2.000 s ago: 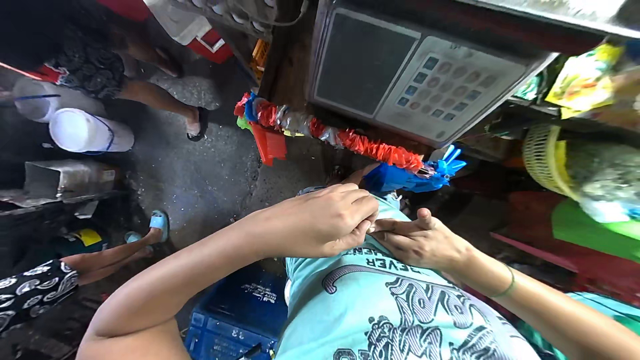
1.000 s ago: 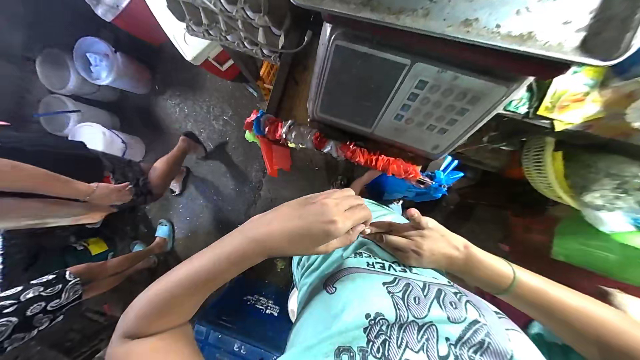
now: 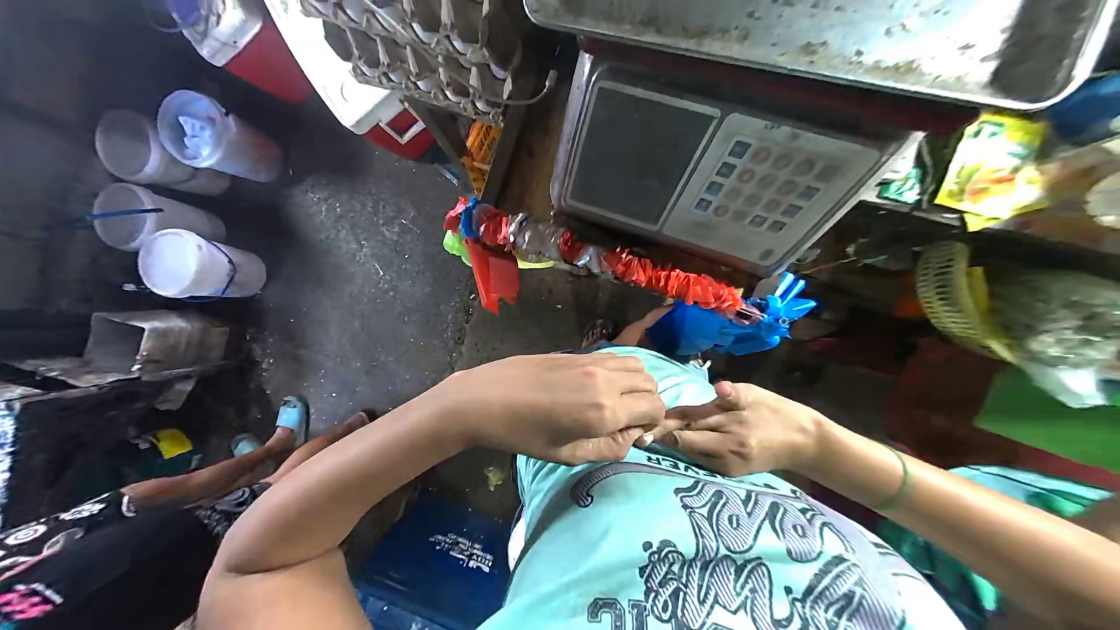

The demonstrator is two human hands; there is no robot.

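My left hand [image 3: 560, 407], back up with fingers curled, meets the fingertips of my right hand [image 3: 744, 429] in front of the teal printed shirt [image 3: 700, 542]. My right hand is turned partly palm up, its thumb raised. Whether anything small is pinched between the fingertips cannot be seen. Beyond the hands, a string of bunched red and grey plastic [image 3: 647, 271] runs across, with blue plastic strips [image 3: 779, 319] at its right end. Behind it is a digital weighing scale [image 3: 717, 166] with a dark display and keypad, under the edge of a metal tray [image 3: 831, 44].
Egg trays [image 3: 429, 52] stand at the top, beside a white and red cooler [image 3: 350, 87]. White buckets [image 3: 197, 262] are on the floor at the left. A person's legs [image 3: 210, 477] show lower left. A blue crate [image 3: 437, 560] lies below my left arm; a pale basket [image 3: 958, 297] is at the right.
My two hands stay together at the shirt. The person standing at the left a second ago shows less: the arms and hands seen there are out of sight. The view has shifted somewhat.
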